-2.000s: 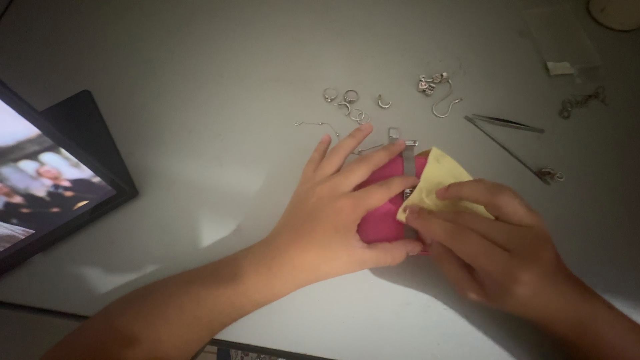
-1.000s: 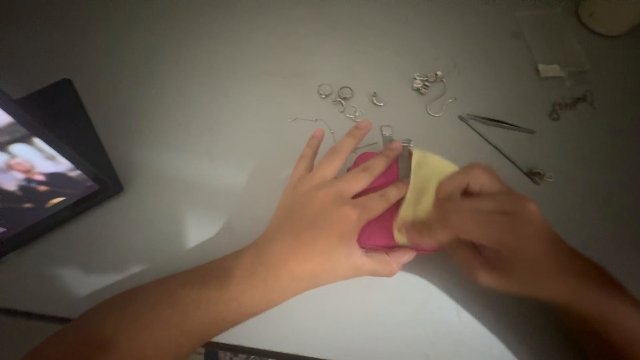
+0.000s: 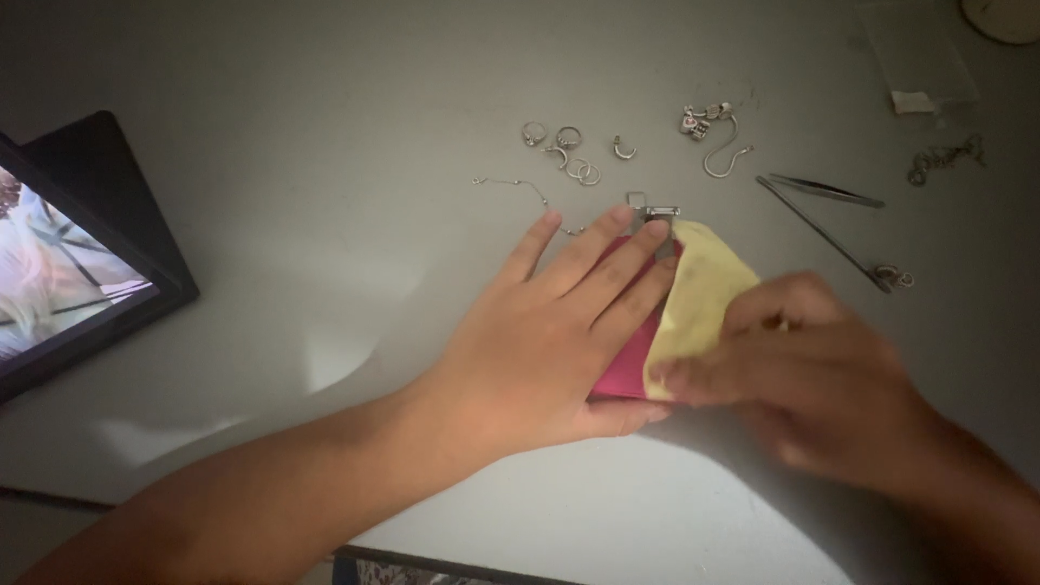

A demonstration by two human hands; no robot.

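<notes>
My left hand (image 3: 544, 349) lies spread, palm down, over a pink pad or cloth (image 3: 630, 366), with its fingertips at a metal mesh strap that has a clasp (image 3: 662, 213). Only the strap's upper end shows; the rest is under my fingers and the cloth. My right hand (image 3: 804, 374), slightly blurred, grips a yellow cloth (image 3: 707, 280), which lies over the right part of the pink item and touches the strap. Just above my left fingers is a thin beaded chain (image 3: 532, 188).
Rings (image 3: 569, 136), a small hoop (image 3: 624, 149) and a charm bracelet (image 3: 719, 138) lie beyond my hands. Tweezers (image 3: 829, 191), a thin metal rod (image 3: 821, 231), another chain (image 3: 942, 160) and a clear plastic bag (image 3: 922, 61) are at right. A tablet (image 3: 138, 211) stands at left.
The yellow cloth and my right hand have shifted over the pink item, and more of the cloth's upper part shows now than two seconds ago. My left hand stays spread in place.
</notes>
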